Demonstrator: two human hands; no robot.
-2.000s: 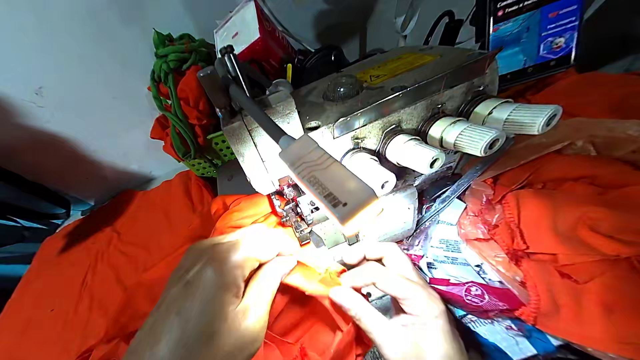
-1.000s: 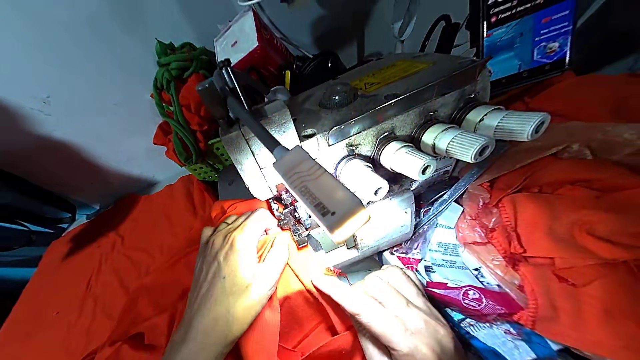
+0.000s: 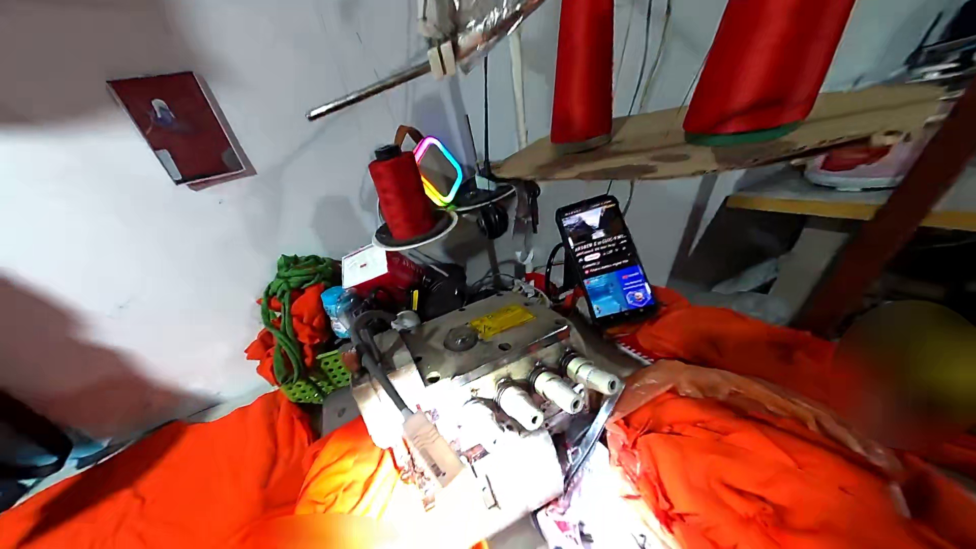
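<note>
An overlock sewing machine (image 3: 496,335) with several white tension knobs (image 3: 557,390) stands in the lower middle. A bright lamp (image 3: 433,450) on a bent arm hangs before its needle area. Orange fabric (image 3: 183,473) spreads left of the machine and reaches its front, where glare washes out the detail. Neither my left hand nor my right hand can be made out; a blurred, overexposed patch lies at the bottom edge below the lamp. What touches the fabric there cannot be told.
A red thread cone (image 3: 402,194) stands behind the machine, and larger red cones (image 3: 583,72) rest on a cardboard shelf (image 3: 640,149). A phone (image 3: 608,259) leans behind. Orange cloth (image 3: 732,465) is heaped at right. A green basket (image 3: 320,377) holds cords and cloth.
The view has tilted well upward, bringing the cones and shelf into sight. Both hands were on the orange fabric by the needle area before and can no longer be made out.
</note>
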